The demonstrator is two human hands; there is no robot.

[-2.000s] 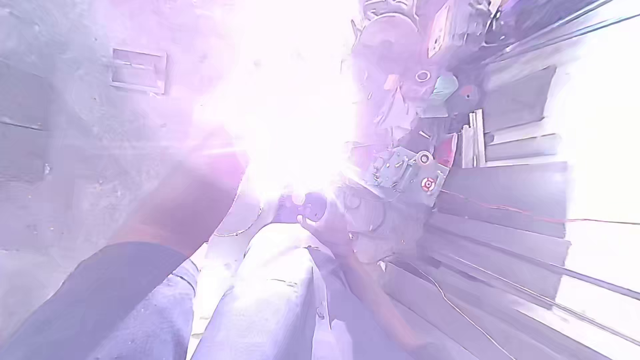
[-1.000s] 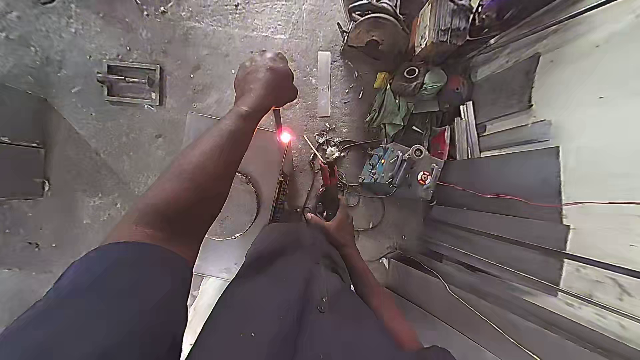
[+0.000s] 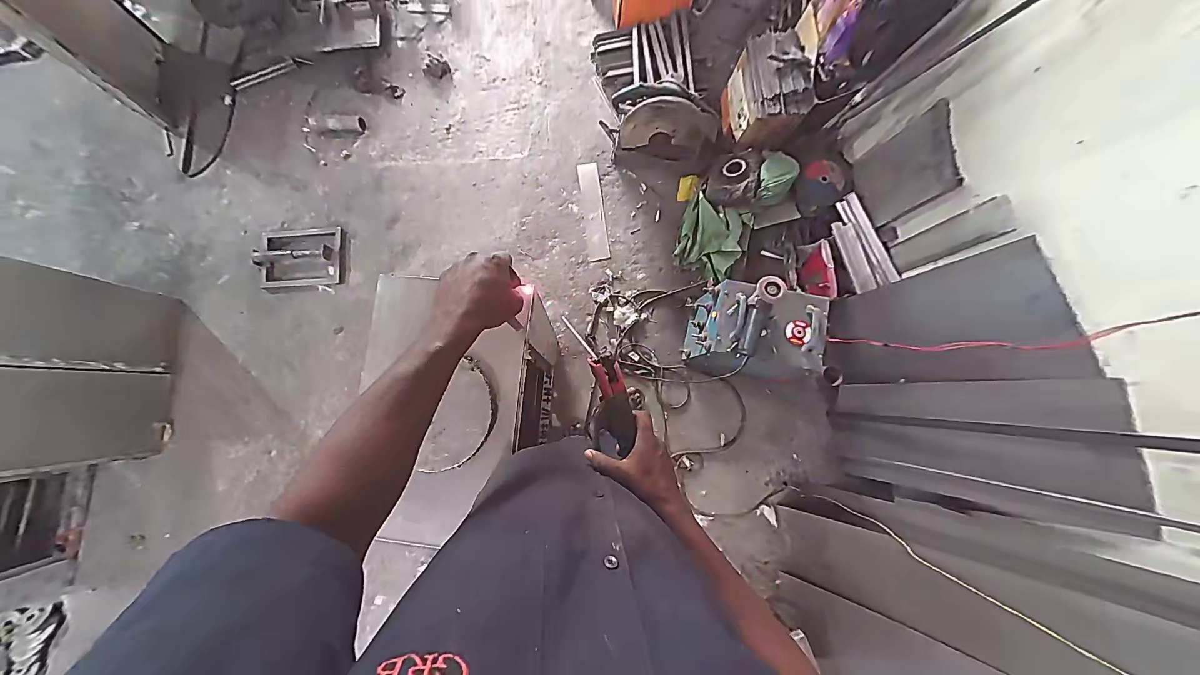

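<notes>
A sheet-metal box (image 3: pixel 398 314) with a round cut line in its face stands at my legs. My left hand (image 3: pixel 476 295) is a fist over its far edge, closed on a short, thin rod-like piece (image 3: pixel 515 322) that is mostly hidden. Beside that fist, a small red glow (image 3: pixel 526 291) marks the box's corner. My right hand (image 3: pixel 639 459) grips the dark handle of a red and black welding electrode holder (image 3: pixel 609 377) to the right of the box. A thin electrode (image 3: pixel 577 339) points up and left from its jaws, apart from the glow.
Cables (image 3: pixel 741 403) loop on the floor beside a blue welding machine (image 3: pixel 717 328). Beyond them are a green cloth (image 3: pixel 710 234) and a chop saw (image 3: pixel 666 127). Metal sheets (image 3: pixel 947 328) lie at right. A flat strip (image 3: pixel 593 211) and a small metal frame (image 3: pixel 340 258) lie ahead.
The blinding white and violet glare of two seconds ago is gone, and the red glow has shrunk since one second ago. The view now takes in more floor ahead.
</notes>
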